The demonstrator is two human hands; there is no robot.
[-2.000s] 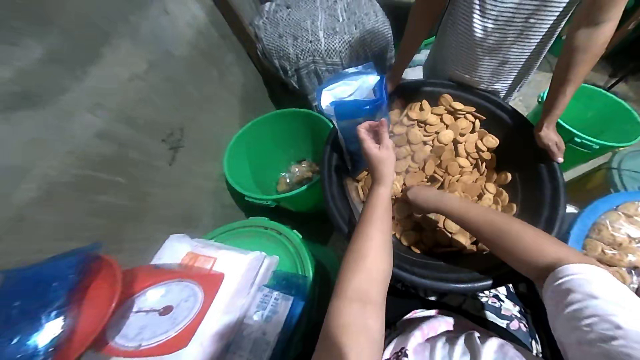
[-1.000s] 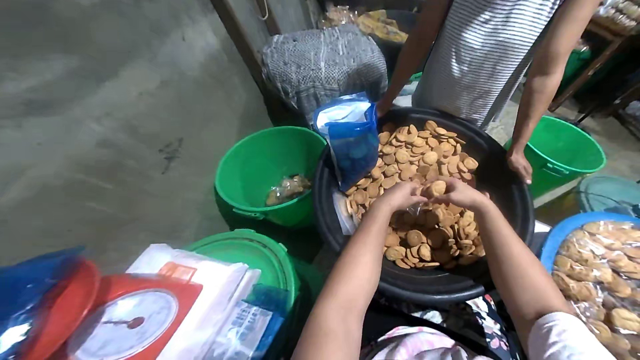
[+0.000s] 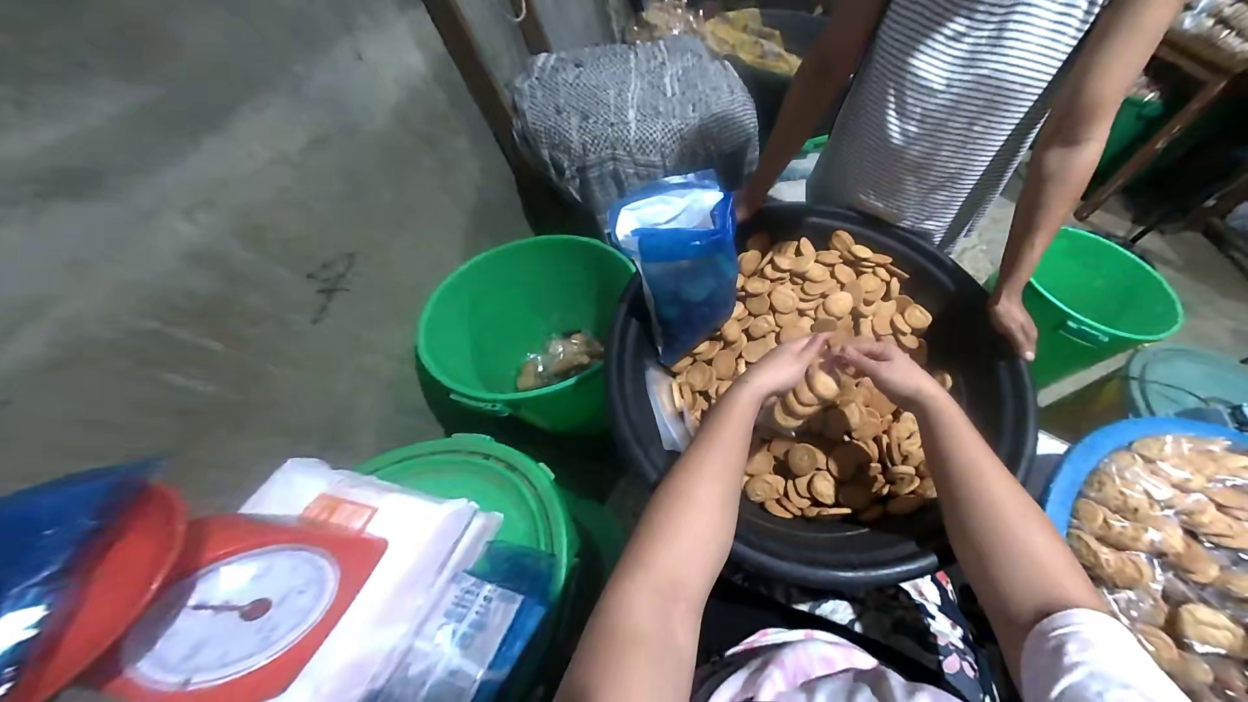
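Observation:
Round brown cookies (image 3: pixel 838 292) fill much of a wide black plastic basin (image 3: pixel 877 564) in front of me. Over the middle of the pile, my left hand (image 3: pixel 785 366) and my right hand (image 3: pixel 889 369) come together at the top of what looks like a clear plastic bag of cookies (image 3: pixel 804 398). Both hands seem to pinch its upper edge, though the fingertips are partly hidden. A blue plastic bag (image 3: pixel 687 278) with a white inside stands against the basin's left inner side. Below it, a clear plastic piece (image 3: pixel 667 408) lies against the basin wall.
Across the basin, a person in a striped top (image 3: pixel 960 107) holds the rim. A green bucket (image 3: pixel 526 253) with bagged cookies stands left, another green bucket (image 3: pixel 1102 292) right. A red dial scale (image 3: pixel 244 604) and plastic packs (image 3: pixel 390 556) lie lower left. A blue-rimmed tub (image 3: pixel 1068 468) holds bagged cookies.
Two seconds ago my left hand was by the blue bag and my right hand in the cookies. Both have since come together over the pile, where a filled clear bag now shows.

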